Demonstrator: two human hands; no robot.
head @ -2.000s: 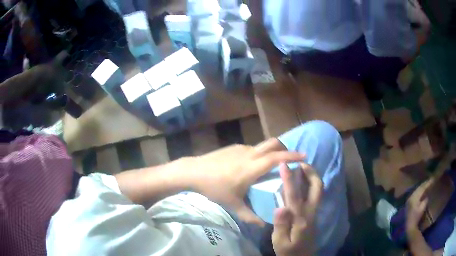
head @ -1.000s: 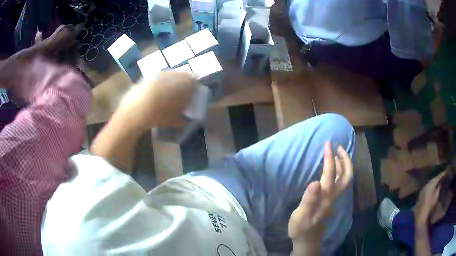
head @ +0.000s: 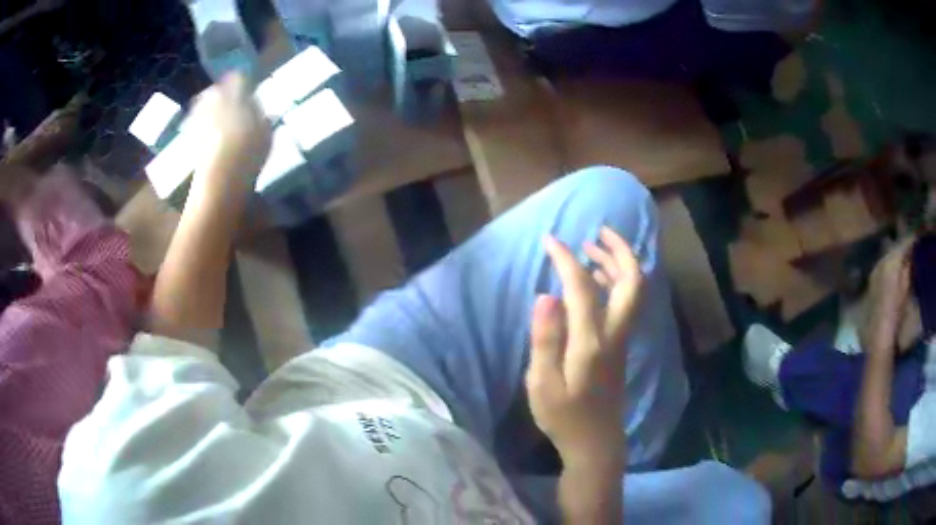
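Note:
The closed cartons (head: 320, 116), pale blue with white tops, form a cluster on the cardboard sheet (head: 405, 154) at upper left. My left hand (head: 231, 118) is blurred and reaches over this cluster, hiding part of it. Whether it grips a carton cannot be told. One closed carton (head: 156, 118) stands at the cluster's left side. My right hand (head: 585, 359) is raised over my lap, palm up, fingers apart, holding nothing. Open cartons (head: 421, 62) with raised flaps stand beyond the cluster, at the top edge.
A person's pink checked sleeve (head: 67, 241) is at left, near dark round items (head: 103, 51). A printed sheet (head: 475, 67) lies beside the open cartons. Another person sits beyond; a third person's arm (head: 878, 379) is at right. Brown blanks (head: 770, 246) lie on the green floor.
The carton held over my lap was carried by my left hand to the cluster, and that hand has moved farther over it. My right hand let go and stays raised. The view has shifted.

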